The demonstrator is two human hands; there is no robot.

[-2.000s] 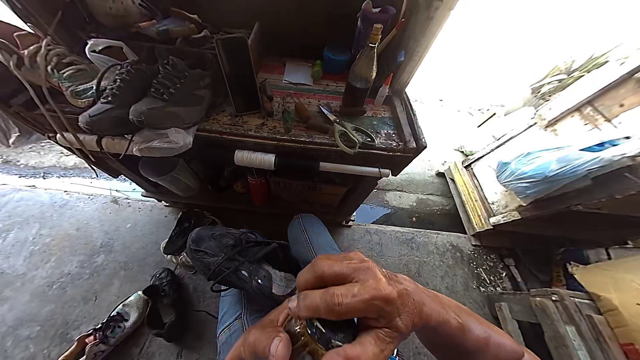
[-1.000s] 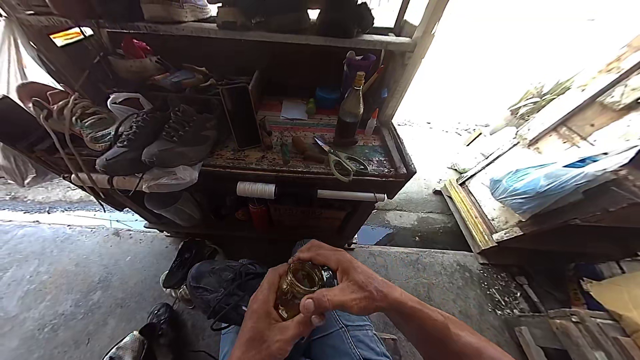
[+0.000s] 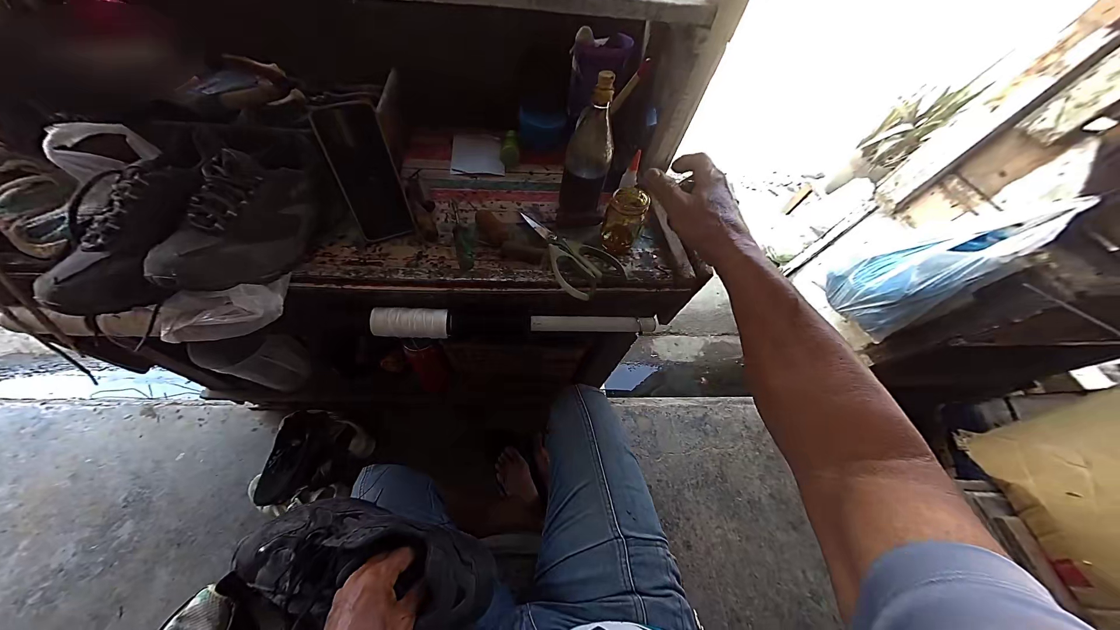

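Note:
My right hand (image 3: 703,203) is raised beside the right end of the wooden shelf, fingers apart and holding nothing. Just left of its fingers stands an amber glass jar (image 3: 625,222), with a small red-tipped bottle (image 3: 631,170) behind it. My left hand (image 3: 378,592) grips the opening of a black lace-up shoe (image 3: 306,560) on my lap; its fingertips are partly inside. On the shelf, scissors (image 3: 567,254) lie half open in front of a dark corked glass bottle (image 3: 587,157).
Grey sneakers (image 3: 236,219) and an upright phone-like dark panel (image 3: 363,171) occupy the shelf's left. A white thread spool (image 3: 409,322) is mounted on the shelf's front. Another shoe (image 3: 311,459) lies on the floor. A blue plastic bag (image 3: 927,271) rests at right.
Both hands held the glass jar one second ago; it now stands on the shelf, released. My right hand has moved up to the shelf, my left onto the black shoe.

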